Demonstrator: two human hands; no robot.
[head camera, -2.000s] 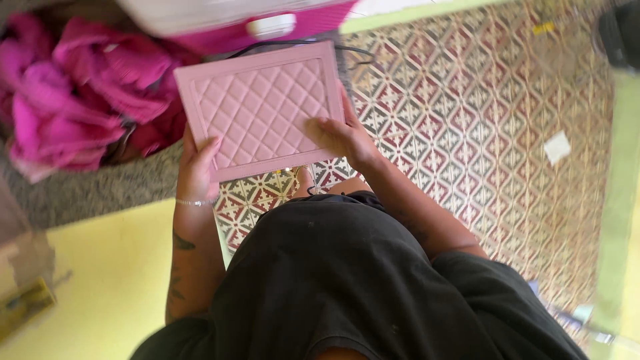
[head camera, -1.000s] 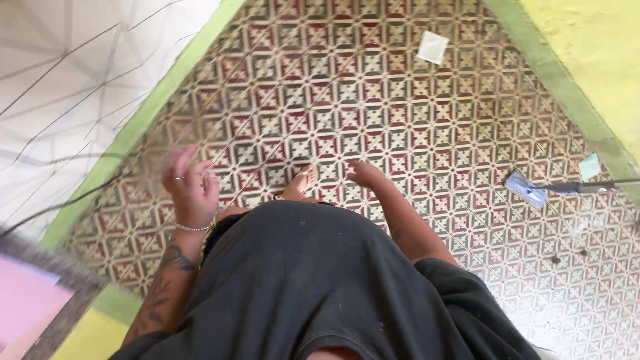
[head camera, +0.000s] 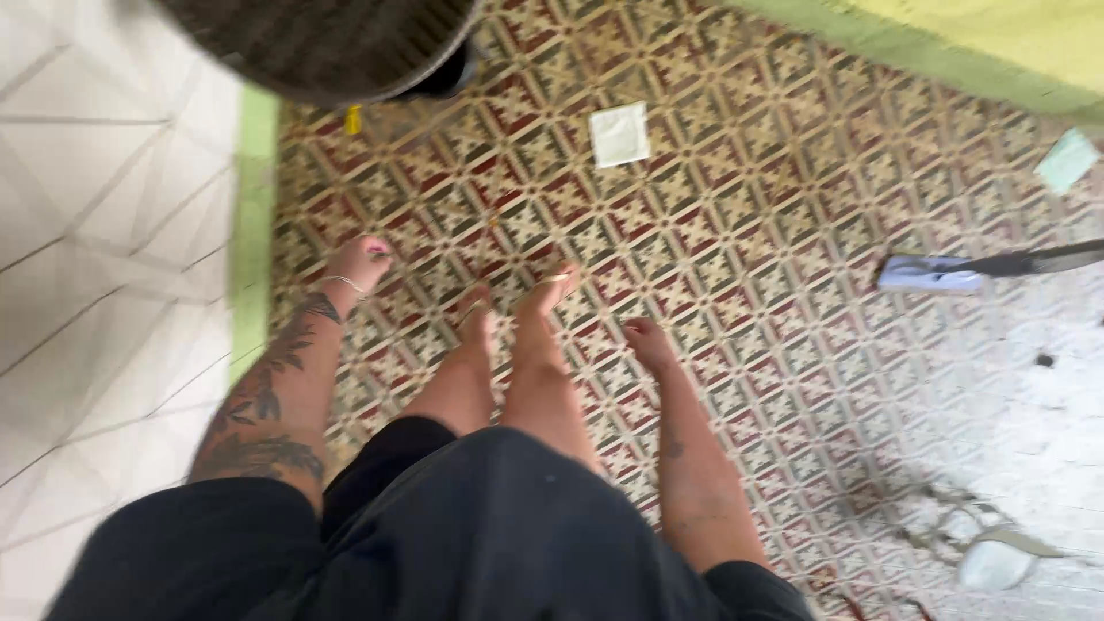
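My left hand (head camera: 360, 263) hangs over the patterned tile floor (head camera: 742, 345), beside a green border strip, with its fingers curled and a thin bracelet at the wrist. I see a small pink spot at its fingers, too blurred to name. To the right of my legs hangs my right hand (head camera: 649, 343), its fingers partly turned from view; no object shows in it. Neither hand touches anything that I can make out. Ahead of them a white square sheet (head camera: 619, 134) lies flat on the tiles.
At the upper left stands a dark round object with a ribbed top (head camera: 328, 34), a small yellow item (head camera: 353, 120) beside it. A broom or brush head (head camera: 930, 273) with a dark handle lies at the right. A pale green paper (head camera: 1067, 160) is near the yellow wall (head camera: 1009, 43).
The pink quilted panel, held in both hands two seconds ago, is out of view. Both hands now hang low at my sides. The view has swung round and the dark round object has entered it.
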